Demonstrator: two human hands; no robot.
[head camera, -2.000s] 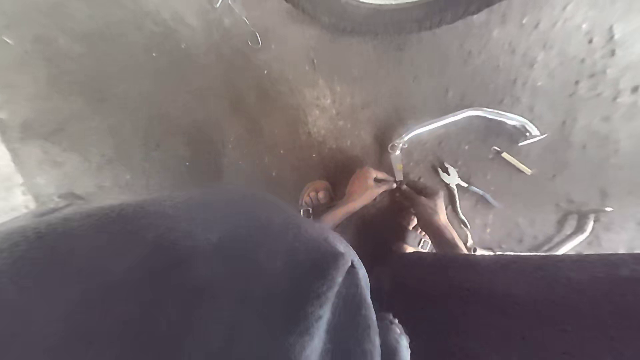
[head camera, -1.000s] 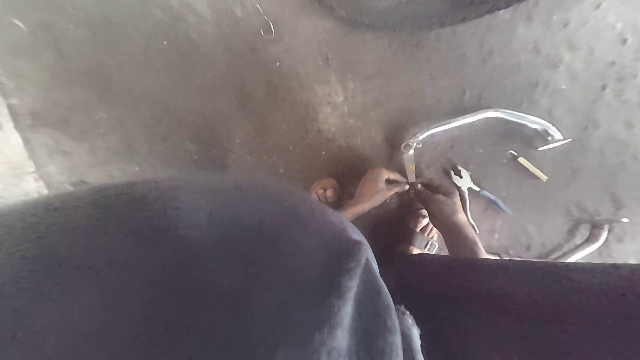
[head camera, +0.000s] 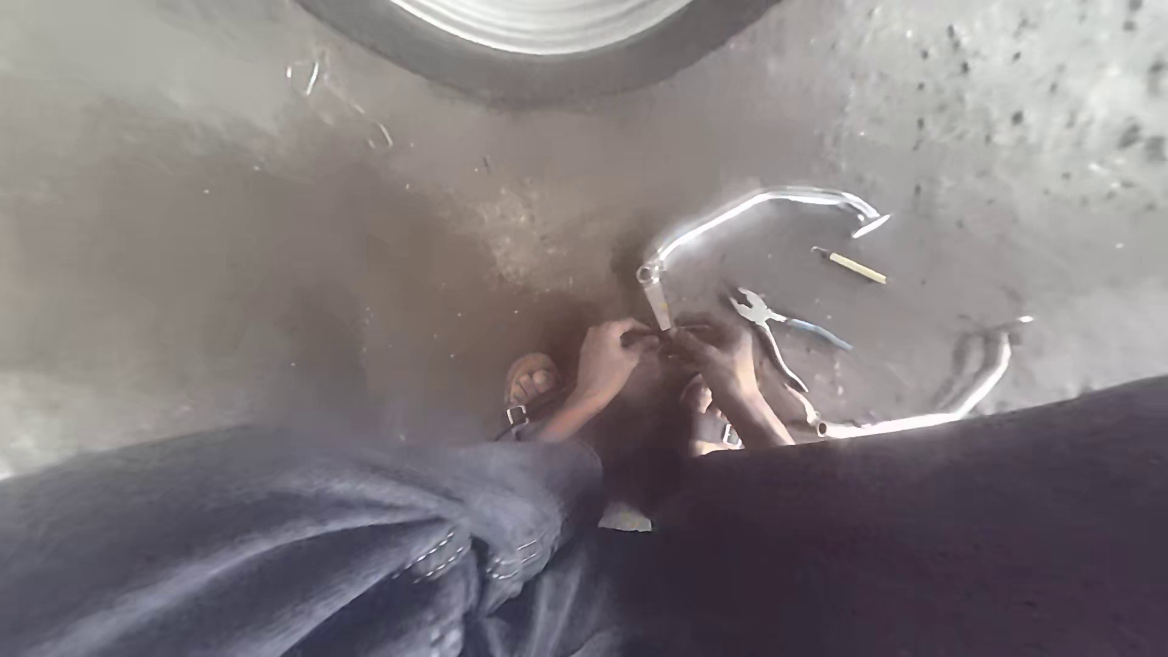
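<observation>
A curved metal bar (head camera: 730, 215) lies on the floor, with a flat tab at its near end. My left hand (head camera: 610, 360) and my right hand (head camera: 725, 360) meet at that tab, their fingertips pinched close together on a small dark part (head camera: 659, 338) too blurred to name. Just right of my right hand lie pliers (head camera: 765, 319) with one dark and one blue handle. Farther right is a thin yellow-handled tool (head camera: 856, 265).
A wheel's tyre (head camera: 529, 82) stands at the top. A second curved metal bar (head camera: 912, 423) lies at the right, partly behind my dark-clothed leg. Thin bent wire (head camera: 365, 117) is on the floor at upper left. My sandalled feet (head camera: 532, 383) are beside my hands.
The view has shifted, showing more of the wheel. Both hands stay at the tab of the curved bar.
</observation>
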